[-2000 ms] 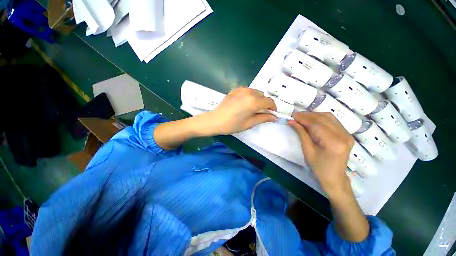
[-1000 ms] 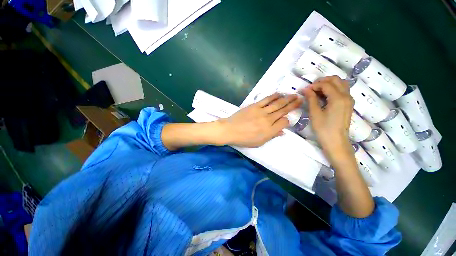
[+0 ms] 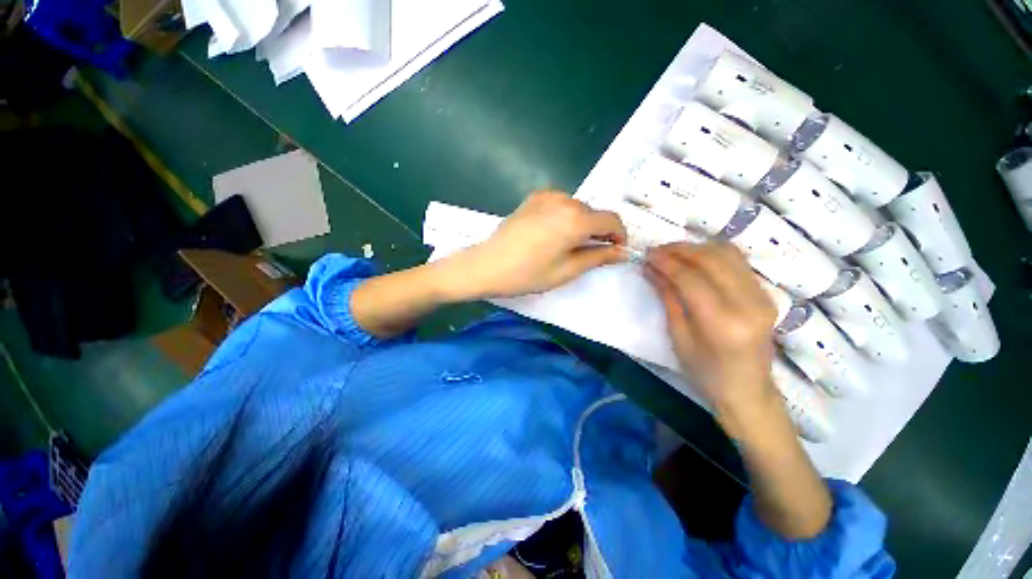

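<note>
Rows of wrapped white cylinders (image 3: pixel 809 207) with small dark marks and greyish ends lie on a white backing sheet (image 3: pixel 639 136). My left hand (image 3: pixel 555 243) pinches the label sheet (image 3: pixel 458 226), which runs out to its left and lies under the hands. My right hand (image 3: pixel 719 317) has its fingertips beside the left fingertips at the sheet's edge, over the lower left of the rows. A tiny label between the fingertips is too small to tell. My right hand partly hides the nearest cylinders.
The dark-green bench (image 3: pixel 509 124) lies around the sheets. A loose pile of white papers (image 3: pixel 385 62) is at the upper left. A cardboard box (image 3: pixel 232 283) stands below the bench edge at the left. A clear plastic piece (image 3: pixel 1007 526) is at the lower right.
My left hand has come off the cylinders and pinches the sheet again. My right hand has moved down and left from a cylinder to the left fingertips. A dark-ended cylinder shows at the right edge.
</note>
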